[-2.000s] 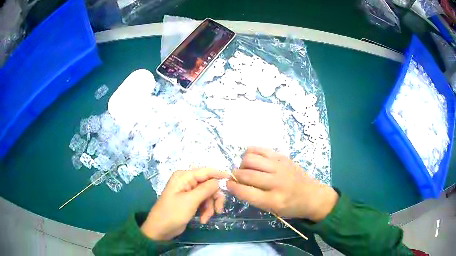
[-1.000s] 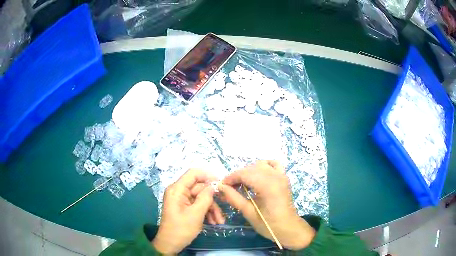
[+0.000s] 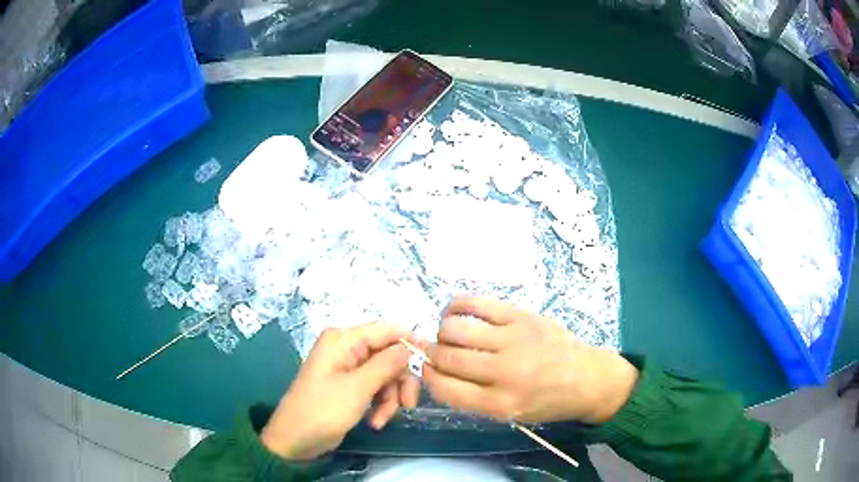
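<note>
My left hand (image 3: 344, 381) pinches a small white piece (image 3: 415, 363) between thumb and fingertips at lower centre. My right hand (image 3: 518, 362) is closed on a thin tan stick (image 3: 546, 444), whose tip shows at the white piece. The stick's rear end sticks out below my right palm. White parts (image 3: 499, 155) lie spread over the clear plastic bag (image 3: 601, 202). Clear plastic parts (image 3: 193, 268) are heaped to the left. A second thin stick (image 3: 160, 350) lies at lower left with its upper end at the clear parts.
A smartphone (image 3: 384, 111) lies at the top of the bag. A white oval object (image 3: 264, 184) is beside the clear heap. A blue tray (image 3: 85, 141) stands tilted at left. Another blue tray (image 3: 721, 247) at right holds many whitish pieces. A pale rail (image 3: 556, 80) runs behind.
My right hand has turned, bringing the stick's tip from beside my right fingers to the white piece at my left fingertips. The view has shifted slightly.
</note>
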